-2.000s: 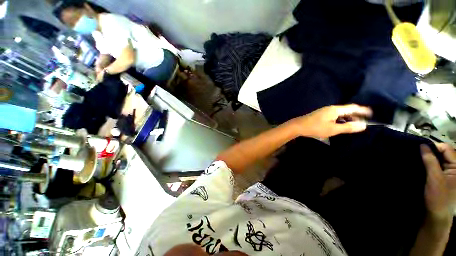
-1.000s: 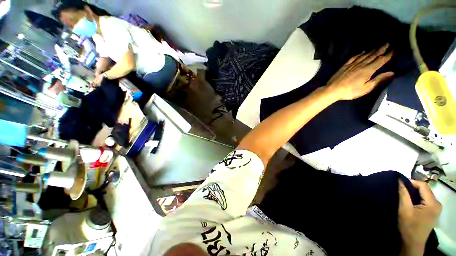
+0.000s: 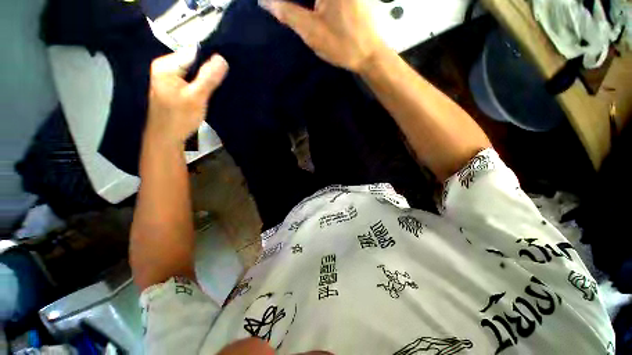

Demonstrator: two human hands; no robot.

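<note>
A dark cloth panel (image 3: 260, 76) hangs from the machine area at the top down to my lap. My left hand (image 3: 181, 93) is at its left edge, thumb and fingers apart, with nothing visibly gripped. My right hand (image 3: 332, 31) lies over the upper right of the cloth, thumb stretched left. The frame's top edge cuts off its fingers, so a grip cannot be told. Bright metal machine parts (image 3: 190, 17) show above my left hand; the needle area is not clear. More dark cloth (image 3: 128, 97) lies flat on the white table (image 3: 82, 104) at left.
A grey-blue tub (image 3: 516, 80) stands below the wooden ledge (image 3: 585, 125) at right. Pale cloth scraps (image 3: 578, 28) lie on the ledge. A crumpled dark cloth pile (image 3: 52, 163) is at far left. A pale box (image 3: 97, 312) is at lower left.
The view has swung right and down; the other worker and yellow lamp have left it. My left hand has moved from the flat cloth to the lap panel's edge. My right hand is now at the top.
</note>
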